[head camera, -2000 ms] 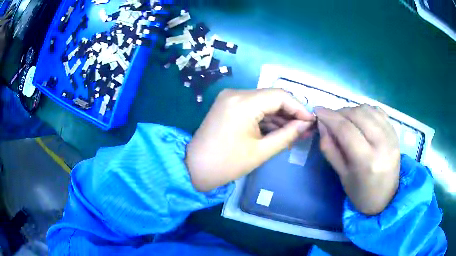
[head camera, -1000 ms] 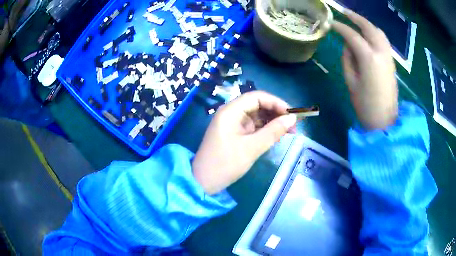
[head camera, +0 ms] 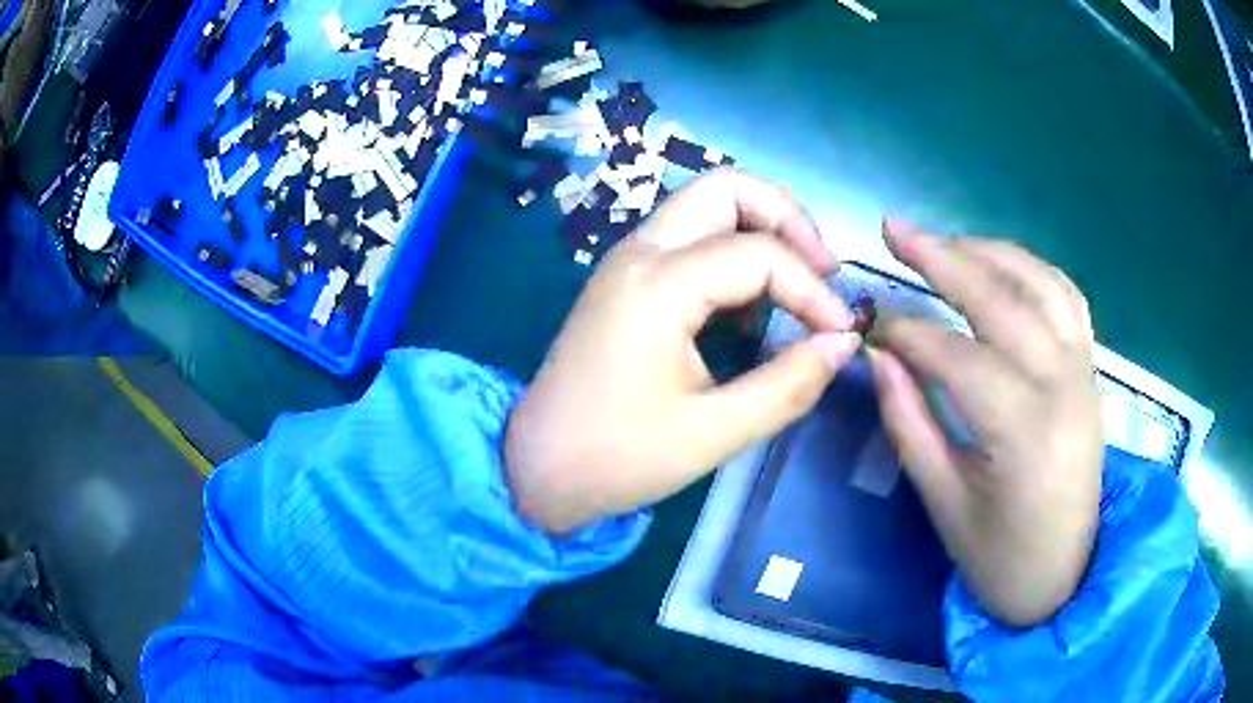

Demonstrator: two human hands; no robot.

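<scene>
My left hand (head camera: pixel 660 350) pinches a small dark flex cable (head camera: pixel 863 319) between thumb and forefinger, with only its end showing. My right hand (head camera: pixel 996 398) is close beside it, thumb and forefinger near the cable's end; whether they grip anything is hidden. Both hands are above the dark tablet housing (head camera: pixel 811 529), which lies tilted on a white sheet (head camera: pixel 701 618). A white pad (head camera: pixel 779 577) is near its lower left corner. The hands cover much of the housing's top and middle.
A blue tray (head camera: pixel 360 360) with many black-and-white strips is at the upper left. A loose pile of strips (head camera: pixel 618 172) lies between it and the housing. Part of a round container shows at the top edge. Other panels' edges are at the upper right. Glare crosses the green mat.
My right hand has come back from the round scrap container to the cable in my left hand. The view has shifted, so the housing shows more fully and the container is nearly out of view.
</scene>
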